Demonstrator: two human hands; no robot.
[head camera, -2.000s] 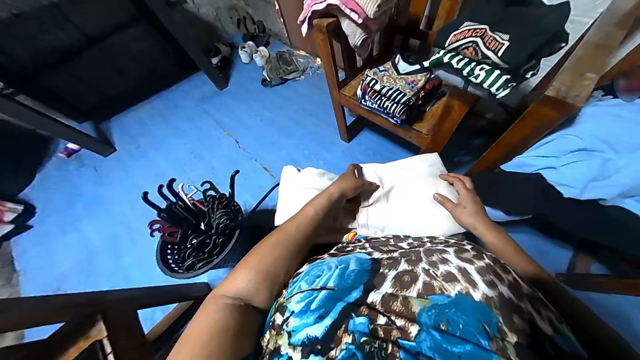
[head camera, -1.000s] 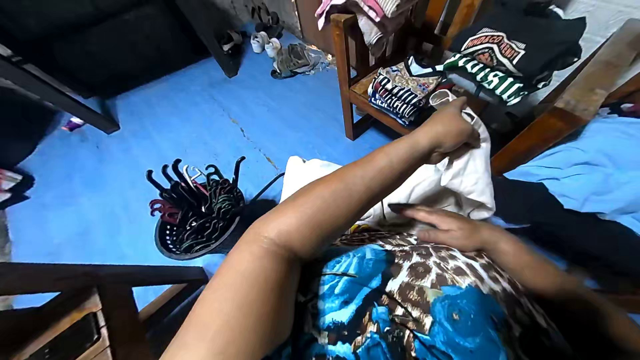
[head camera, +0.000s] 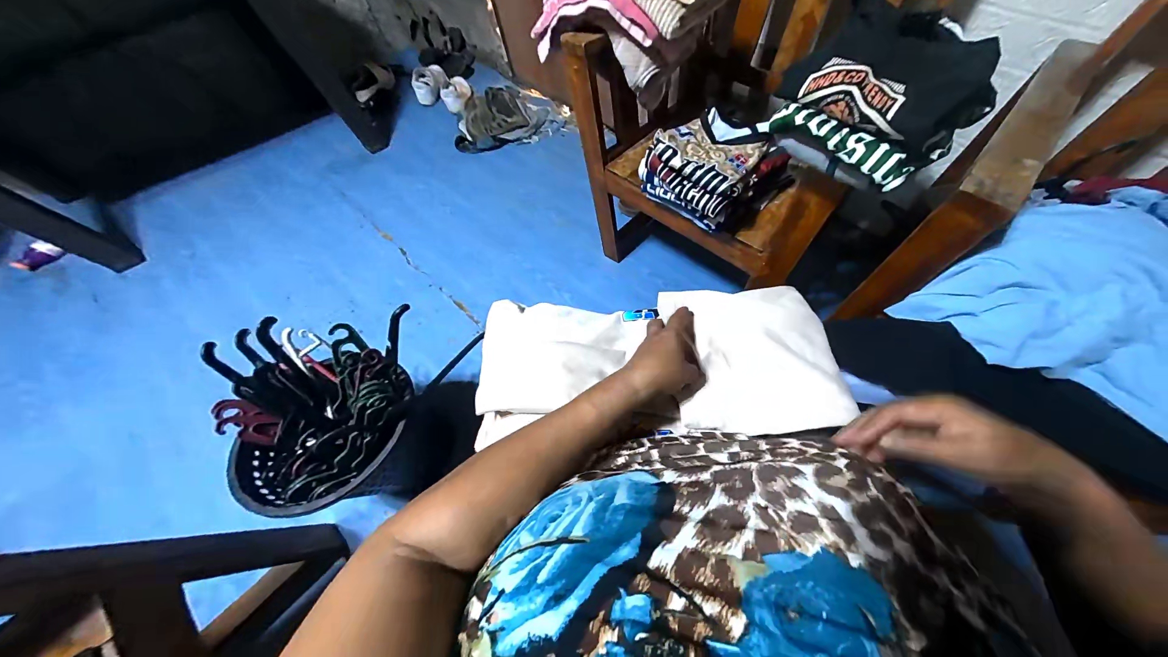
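Note:
A folded white cloth garment lies across my lap, with a small blue printed mark by the fold near its middle. My left hand rests on the garment at that fold, fingers bent down against the cloth; its palm side is hidden, so a grip cannot be made out. Just off the garment's lower right corner is my right hand, blurred, with fingers extended and nothing seen in them. Dark cloth lies behind and beyond the right hand.
A dark basket of hangers stands on the floor at left. Ahead, a wooden chair bears folded clothes and black shirts. Light blue cloth lies at right. Shoes sit near the wall.
The white garment, bunched and lifted at its right side a second ago, now lies flatter and folded. My left hand has come back from its far right part to the middle; my right hand has moved right, off the cloth.

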